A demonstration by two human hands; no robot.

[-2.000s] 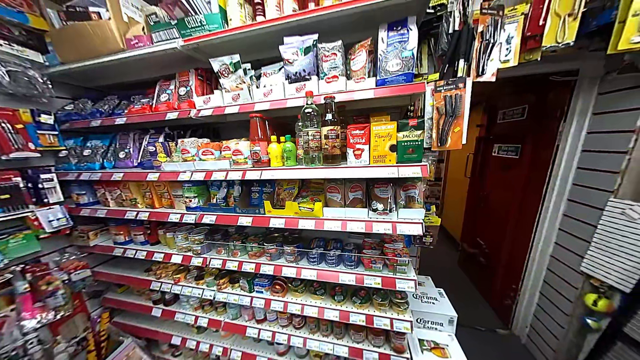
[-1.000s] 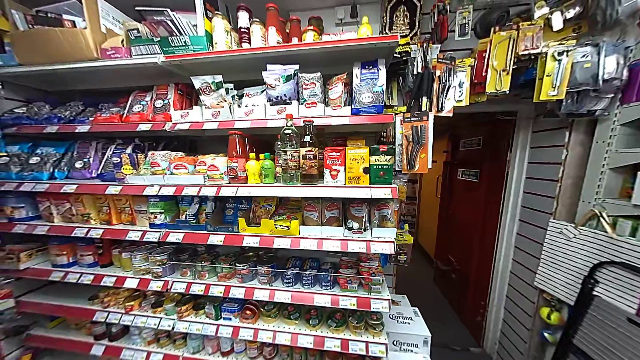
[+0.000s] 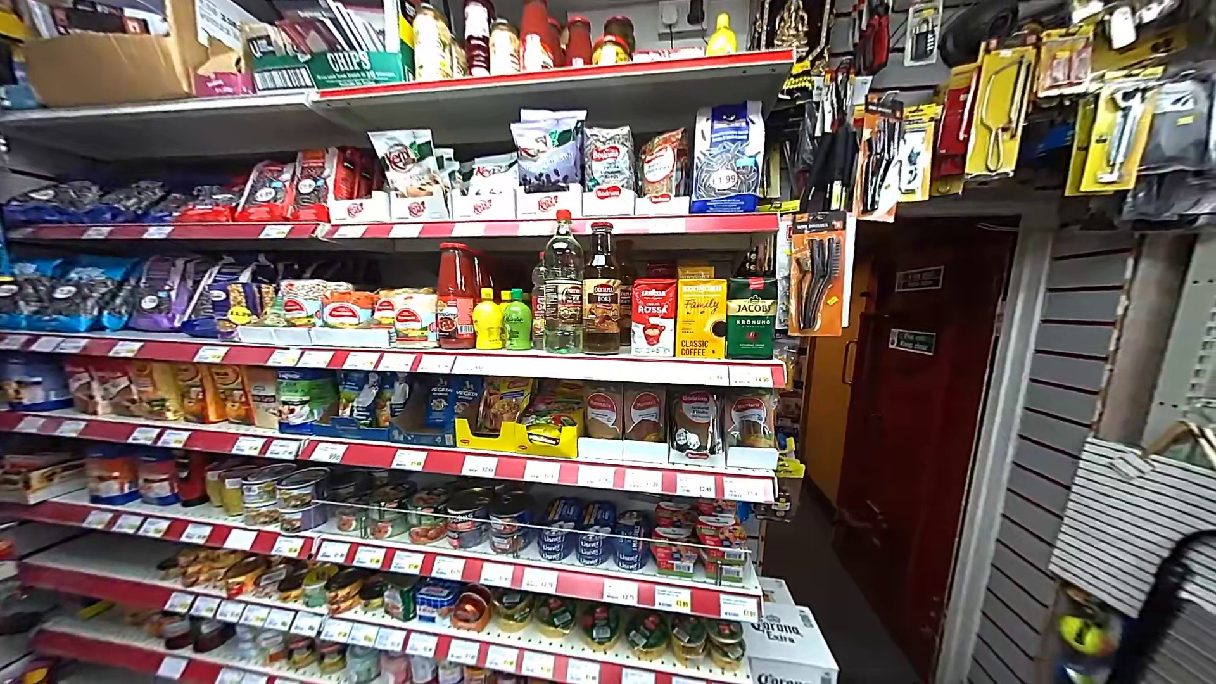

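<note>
Neither my left hand nor my right hand shows in the head view. In front of me stands a shop shelving unit with red-edged shelves (image 3: 617,370). Its middle shelf bears a clear glass bottle (image 3: 563,290), a dark bottle (image 3: 600,294), a red bottle (image 3: 456,299), small yellow (image 3: 488,323) and green (image 3: 518,323) bottles, and coffee packs (image 3: 701,318). Seed bags (image 3: 730,157) stand one shelf higher. Lower down are spice packets (image 3: 643,418), blue cans (image 3: 596,532) and jars (image 3: 601,625).
White Corona cartons (image 3: 793,641) stand on the floor at the shelf's right end. Beyond them a dark red door (image 3: 921,408) borders a narrow passage. Carded tools (image 3: 1002,109) hang at the upper right. A black curved bar (image 3: 1164,598) is at the right edge.
The view has turned right and come closer to the shelves. The black bar at the right edge appears one second ago and now, but not two seconds ago.
</note>
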